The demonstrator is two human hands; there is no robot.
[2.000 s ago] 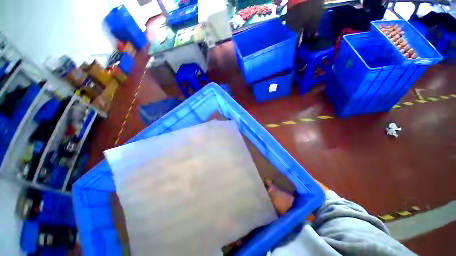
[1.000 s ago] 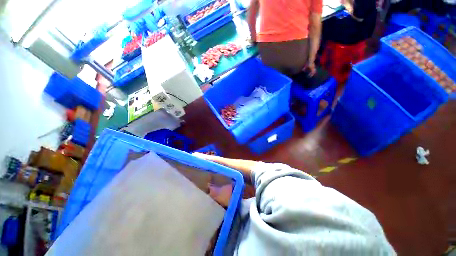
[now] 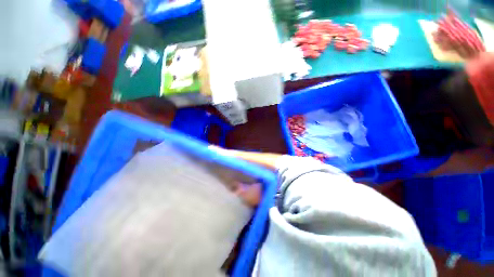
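Note:
A large blue crate (image 3: 116, 132) is held tilted at the lower left, close to my body. A pale, flat sheet (image 3: 157, 211) covers most of its inside, with brown lining showing around it. A small pinkish-tan patch (image 3: 251, 193) shows beside the sheet at the right; I cannot tell what it is. My right hand (image 3: 246, 156), blurred and partly hidden by the rim, grips the crate's far right side, with the grey sleeve below it. My left hand is not in view.
A green bench (image 3: 336, 65) holds piles of red pieces, a white box-shaped machine (image 3: 241, 43) and a printed mat (image 3: 184, 67). Below it stands a blue crate (image 3: 395, 130) with white sheets and red pieces. Another blue crate (image 3: 441, 211) is at the right; shelves (image 3: 27, 178) stand left.
The view has turned and come nearer the bench, which now fills the top. The carried crate stays in front of me, lower left than at first. My right hand still holds it.

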